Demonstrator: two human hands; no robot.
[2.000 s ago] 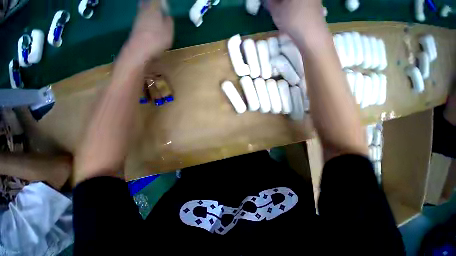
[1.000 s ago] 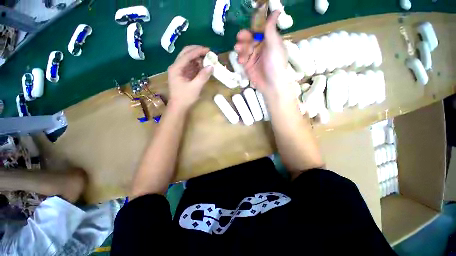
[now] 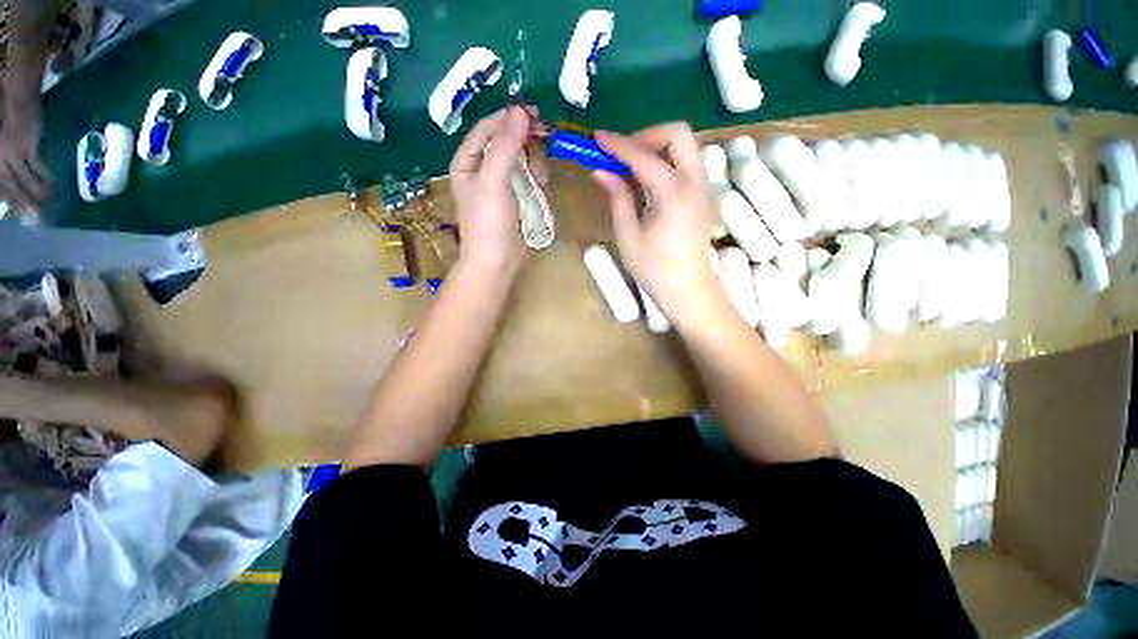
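Note:
My left hand (image 3: 491, 187) holds a white curved housing shell (image 3: 532, 210), its open side showing, and pinches thin wires with a small green circuit board (image 3: 519, 69) sticking up above the fingers. My right hand (image 3: 659, 206) holds a bright blue battery cell (image 3: 587, 152) by its right end, close to the left fingertips. Red wires show between the cell and the left hand. The cell is outside the shell.
Rows of white housing covers (image 3: 917, 181) lie on the brown bench (image 3: 549, 356) at right. Battery-and-board assemblies (image 3: 412, 237) lie left of my hands. White shells with blue cells (image 3: 366, 94) sit on the green belt (image 3: 287, 137). A carton (image 3: 1061, 462) stands lower right; another person's arm (image 3: 125, 406) is at left.
My right hand has brought the blue cell down to the left hand. The left hand has turned the shell more upright and now also pinches the wires. Pieces on the belt have shifted in view.

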